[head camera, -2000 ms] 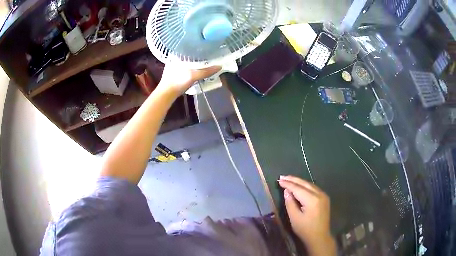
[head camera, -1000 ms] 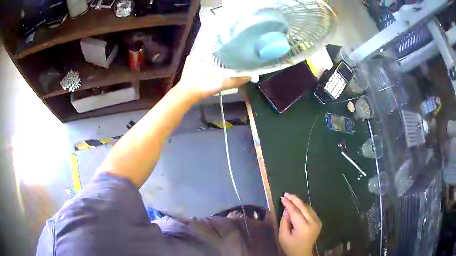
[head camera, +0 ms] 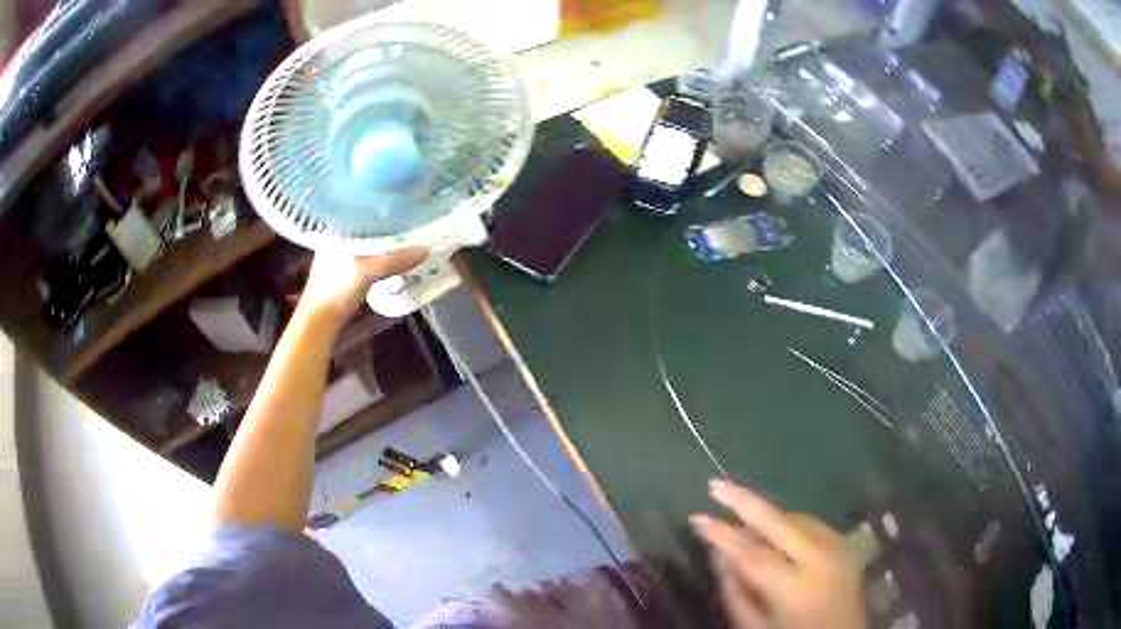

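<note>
A desk fan (head camera: 391, 148) with a white round cage and pale blue blades and hub is at the upper left, by the bench's left edge. My left hand (head camera: 350, 277) is at the lower rim of its cage, gripping it from below; part of the grip is hidden. A white cord (head camera: 510, 440) runs down from the fan over the floor side of the bench. My right hand (head camera: 787, 559) is at the bottom, blurred, over the green bench mat (head camera: 590, 356), fingers apart, holding nothing visible.
A dark maroon smartphone (head camera: 559, 211) and a keypad phone (head camera: 671, 154) lie at the back. A blue circuit board (head camera: 739, 236), white stick (head camera: 818, 311), tweezers (head camera: 842, 385), a thin wire (head camera: 692, 424) and clear cups (head camera: 858, 246) lie on the mat. Brown shelves (head camera: 172, 313) stand left.
The fan has shifted and tilted with my left hand on it, and its cage now faces me more fully. The view has swung too. My right hand's fingers have spread slightly.
</note>
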